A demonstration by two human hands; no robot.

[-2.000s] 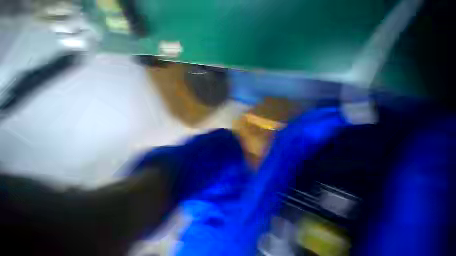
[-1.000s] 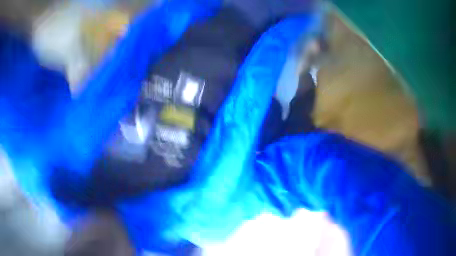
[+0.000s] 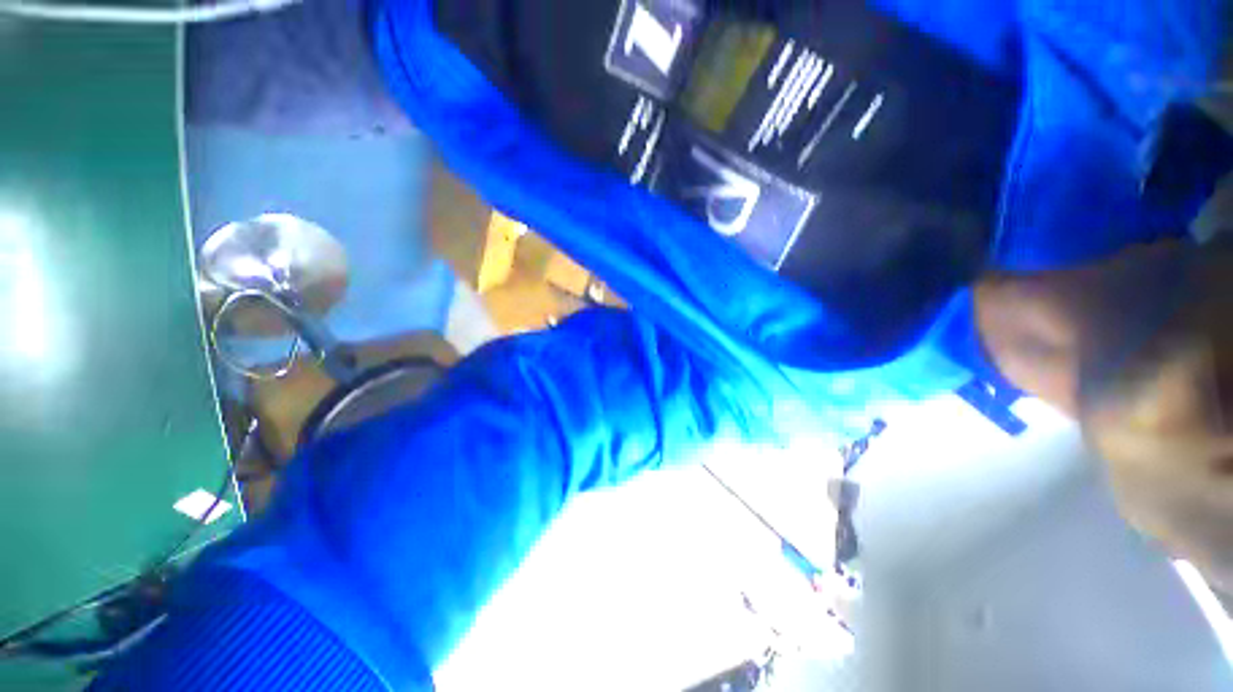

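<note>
No hand can be made out. A bright blue jacket (image 3: 541, 392) fills the middle. Its ribbed cuff (image 3: 271, 635) is at the lower left, and the hand beyond it is outside the picture. A black cloth panel (image 3: 892, 176) with white print and a yellow patch shows at the top, framed by the blue cloth. A blurred bare body part (image 3: 1068, 338) is at the right edge; I cannot tell which part. No work object is seen in a hand.
A green mat (image 3: 81, 270) lies at the left, with a dark cable and a small white piece (image 3: 203, 506) at its edge. A round metallic object (image 3: 271, 257), cardboard pieces (image 3: 521, 291) and a blue surface are beside it. Small dark parts (image 3: 757, 669) lie at the bottom.
The view has swung and turned sharply, and it is less blurred. The green mat is now at the left, and the printed black panel has shifted to the top right.
</note>
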